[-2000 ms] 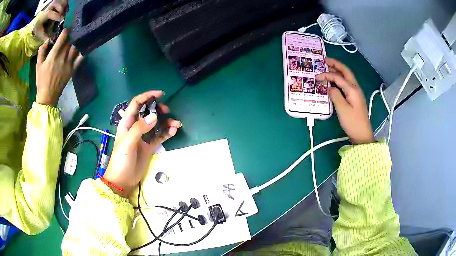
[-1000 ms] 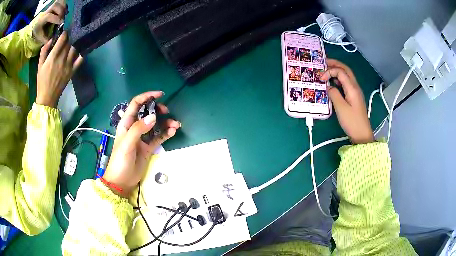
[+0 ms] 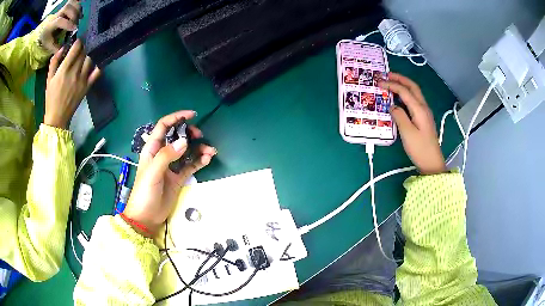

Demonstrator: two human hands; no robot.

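Note:
My left hand (image 3: pixel 161 170) holds a small dark glossy unit (image 3: pixel 177 132) between thumb and fingers, above the mat left of centre. The fingers hide part of it. My right hand (image 3: pixel 415 122) is at the right edge of a pink-edged smartphone (image 3: pixel 366 89), its fingertips over the lit screen, which shows rows of picture tiles. The phone lies on the mat, with a white cable (image 3: pixel 371 179) at its lower end. My right hand does not grip the phone.
Black foam trays (image 3: pixel 263 42) lie at the far side. Black leads (image 3: pixel 224 291) tangle over a paper sheet (image 3: pixel 239 191) and lettered white strip (image 3: pixel 291 239). A blue marker (image 3: pixel 123 179) and dark round part (image 3: pixel 141 136) lie left. Another worker's hands (image 3: pixel 69 83) show left; a wall socket (image 3: pixel 515 77) right.
The picture tiles on the phone screen have shifted, and my right fingertips have moved slightly over it. My left hand still holds the dark unit in about the same place.

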